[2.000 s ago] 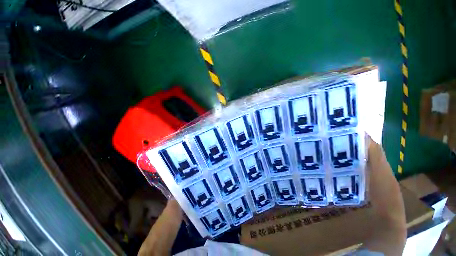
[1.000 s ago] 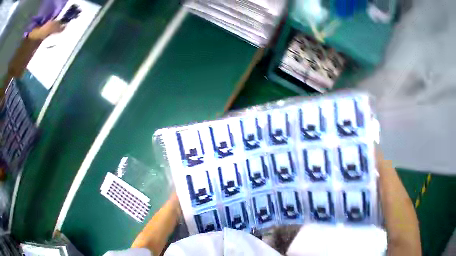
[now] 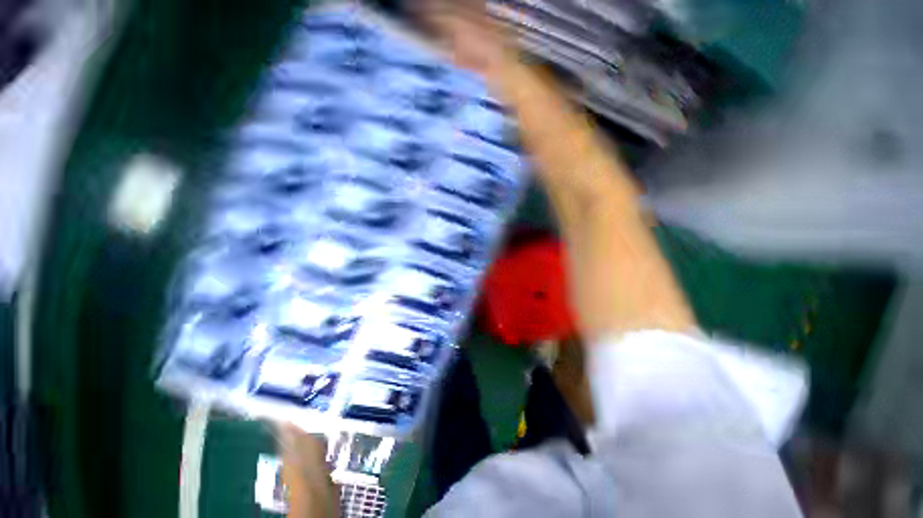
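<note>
A clear blister tray (image 3: 273, 409) with three rows of display modules (image 3: 390, 397) lies slanted over the green bench, its far end up and to the right. The image is blurred. My left hand (image 3: 304, 460) holds the tray's near end from below, its fingers mostly hidden. My right hand (image 3: 466, 35) is at the far right corner, arm stretched out, blurred and partly cut by the top edge; it appears to grip the tray edge. A small sheet with a grid of dark marks (image 3: 362, 498) lies on the bench by my left hand.
Stacked grey-white trays (image 3: 607, 66) are at the top right. A red stool (image 3: 528, 291) stands on the green floor below the bench. A pale strip (image 3: 192, 460) runs along the green bench at left. A large grey-white surface (image 3: 789, 197) is at the right.
The tray has turned from lying across in front of me to pointing away over the bench. My right hand has swung far forward with its end, while my left hand stays at the near end.
</note>
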